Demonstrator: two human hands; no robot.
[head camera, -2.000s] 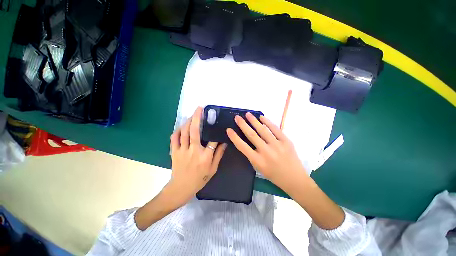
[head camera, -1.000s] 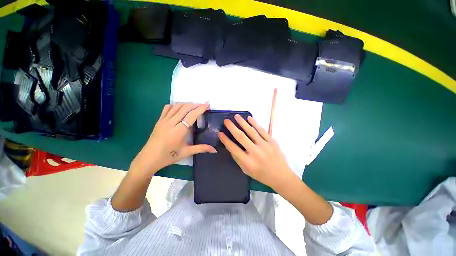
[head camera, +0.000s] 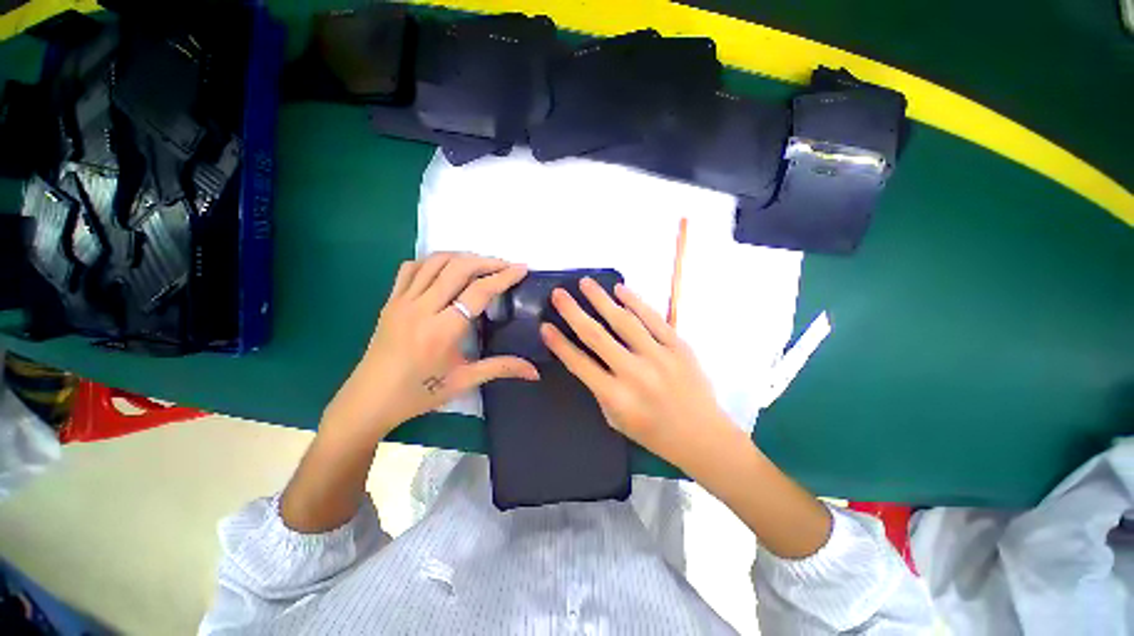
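A flat black case (head camera: 560, 435) lies lengthwise over the bench's near edge, its far end on white paper (head camera: 597, 205). It has an oval opening near its far left corner, partly covered by my left fingers. My left hand (head camera: 435, 329), with a ring, holds the case's left edge and far left corner, thumb over its face. My right hand (head camera: 640, 367) lies with spread fingers on the case's far right part. Its palm side is hidden, so I cannot see anything under the fingers.
Overlapping black cases (head camera: 634, 99) line the yellow edge (head camera: 771, 56). A blue bin (head camera: 259, 211) of black pieces with shiny parts stands at left. An orange-red stick (head camera: 678, 273) lies on the paper, a white strip (head camera: 796, 360) at its right. Someone's pale sleeve (head camera: 1057, 547) shows at lower right.
My left hand has shifted from straight fingers at the case's left side to a bent grip over its far left corner. My right hand stays on the case. The whole view has shifted a little.
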